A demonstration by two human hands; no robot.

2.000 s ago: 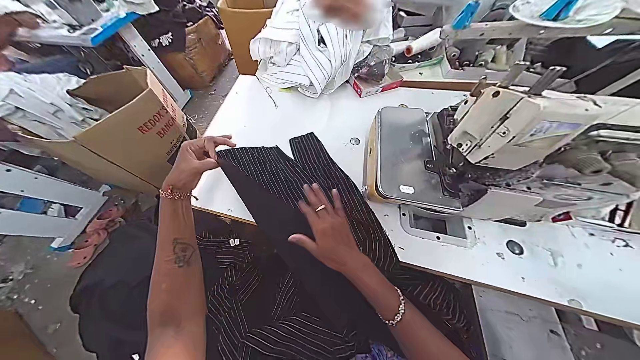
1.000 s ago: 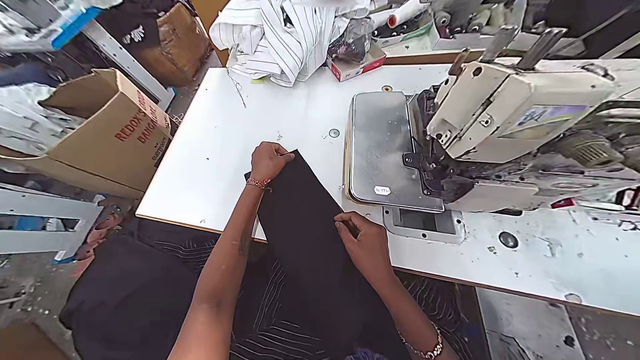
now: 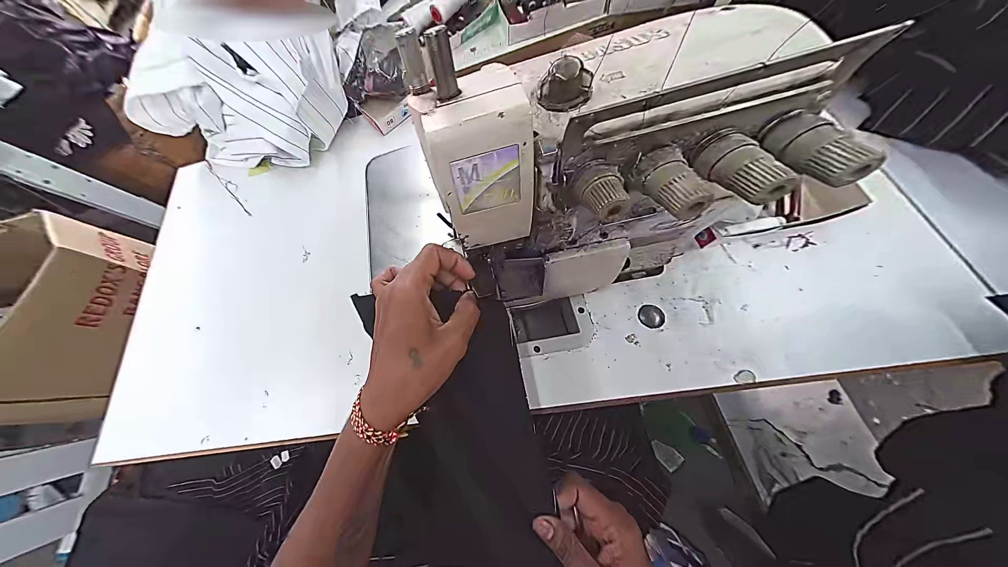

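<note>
Black fabric [image 3: 480,402] runs from the needle area of an overlock sewing machine [image 3: 484,157] down over the table's front edge. My left hand [image 3: 417,331] pinches its upper end between thumb and fingers, close beside the presser foot, which is mostly hidden. Lower down, past the table edge, my right hand [image 3: 591,524] grips the right edge of the same fabric. Dark pinstriped fabric [image 3: 606,449] hangs below and behind it.
White striped cloth [image 3: 244,94] is heaped at the table's back left, near a small box [image 3: 387,116]. A cardboard box [image 3: 71,331] stands left of the white table [image 3: 228,339]. Tension knobs [image 3: 669,185] project from the machine's front.
Both hands and the black fabric have moved from the open tabletop to the machine. My right hand is now lower along the fabric's edge. The view has shifted closer to the machine.
</note>
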